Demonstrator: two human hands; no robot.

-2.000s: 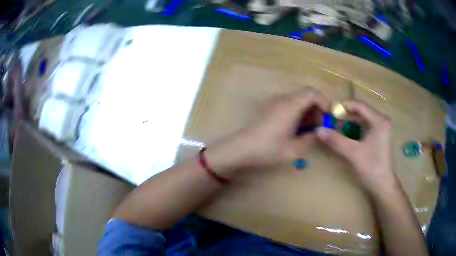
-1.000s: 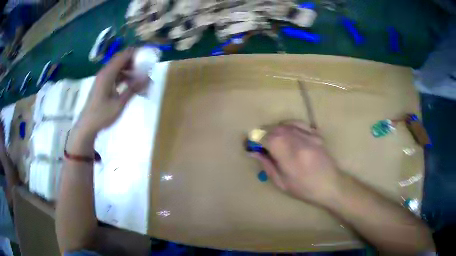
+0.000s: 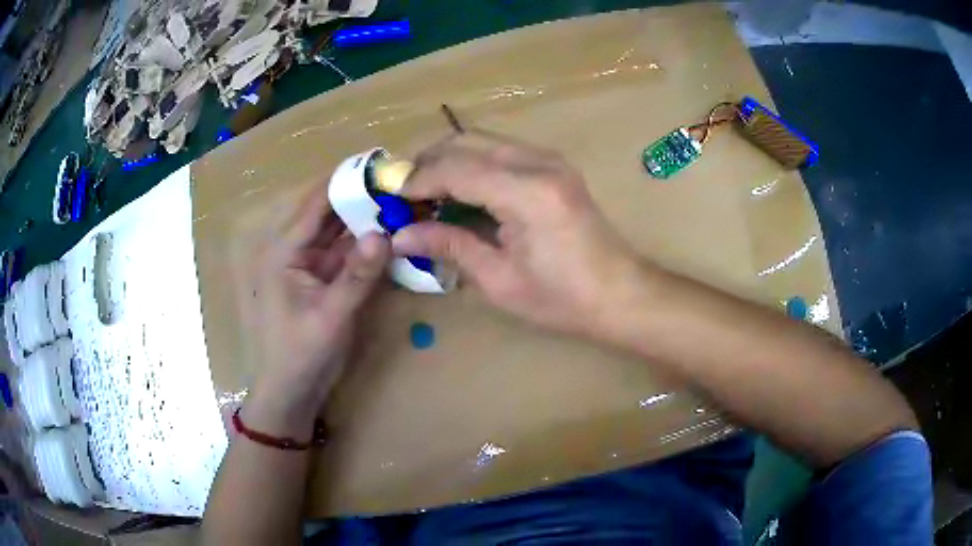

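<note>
My left hand (image 3: 314, 293) holds a white housing shell (image 3: 352, 195) above the middle-left of the mat, its hollow side towards my right hand. My right hand (image 3: 512, 219) grips a bright blue battery cell (image 3: 394, 212) at the shell's opening, with a pale yellow finger cot (image 3: 393, 174) on one fingertip. More blue shows lower down at the shell's inner edge. Dark wires lie between the right fingers. The fingers hide how far the cell is inside and most of any board. A thin dark rod (image 3: 454, 117) pokes out behind my right hand.
A battery-and-board set (image 3: 673, 154) lies at the mat's upper right. Teal dots (image 3: 422, 335) mark the mat (image 3: 554, 427). White shells (image 3: 48, 389) stand stacked at the left beside a marked white sheet (image 3: 149, 405). The green belt behind carries pale parts (image 3: 192, 64) and blue cells (image 3: 371, 33).
My left hand has brought a white shell from the far left to my right hand. The blue cell is now at the shell's opening. The camera view has shifted and turned.
</note>
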